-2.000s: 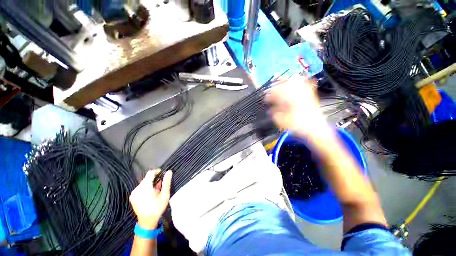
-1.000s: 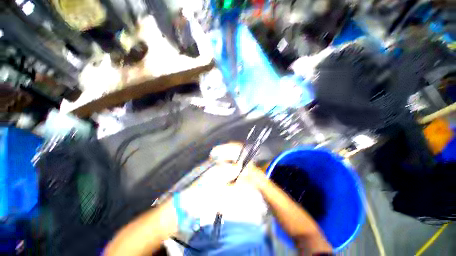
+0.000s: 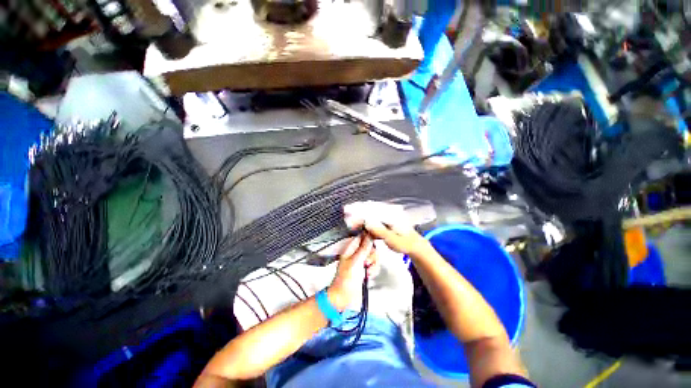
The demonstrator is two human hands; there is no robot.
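My left hand (image 3: 354,267), with a blue wristband, and my right hand (image 3: 388,233) are close together above my lap. Both hold a small group of black cables (image 3: 364,292) that hangs down over my blue clothing. The cable ends between my fingers are too small to make out. A wide bundle of black cables (image 3: 303,214) crosses the grey table (image 3: 261,182) just beyond my hands. A pale cloth (image 3: 398,284) covers my lap.
The press's thick platen (image 3: 292,74) stands at the back, with pale-handled pliers (image 3: 371,127) before it. Coiled cables lie left (image 3: 193,204) and right (image 3: 557,151). A blue bucket (image 3: 509,280) stands at my right knee. A few curved cables (image 3: 261,150) lie on the table.
My hands, first apart at the ends of the wide bundle, have come together over my lap with a small group of cables. The view has turned, and the blur has lessened.
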